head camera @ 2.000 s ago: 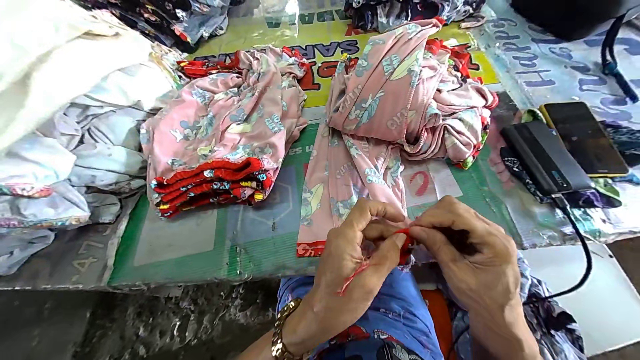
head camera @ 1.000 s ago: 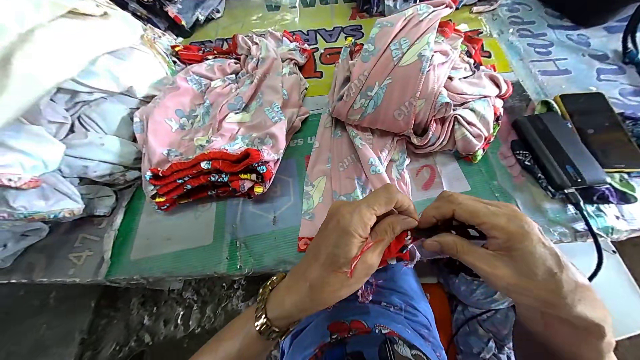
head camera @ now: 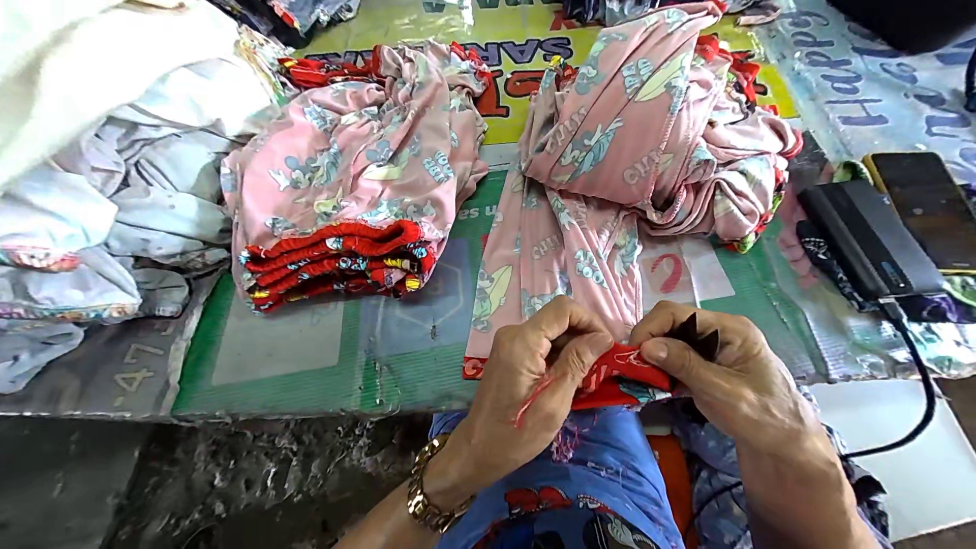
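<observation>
Between both hands, at the table's near edge, a red printed fabric edge [head camera: 621, 374] is pinched. My left hand [head camera: 541, 366], with a gold-coloured bracelet watch at the wrist, grips its left end; loose red thread lies over the fingers. My right hand [head camera: 717, 366] pinches the other end by thumb and finger, and a dark, pointed object [head camera: 695, 335] shows between its fingers; what it is cannot be told. Just beyond the hands lies a pink printed garment [head camera: 564, 252], partly bunched. A stack of folded pink garments [head camera: 358, 160] with red cuffs lies to its left.
Pale fabric [head camera: 130, 152] is heaped at the left. On the right, a black power bank [head camera: 869, 236] with a cable [head camera: 926, 396] lies beside a smartphone [head camera: 930, 206]. Printed plastic sheeting [head camera: 290, 381] covers the table. Dark cloth [head camera: 305, 15] lies at the far edge.
The red fabric shows more widely between my hands than before, and the dark pointed object is plainer in my right hand. The pink garments have stayed in place.
</observation>
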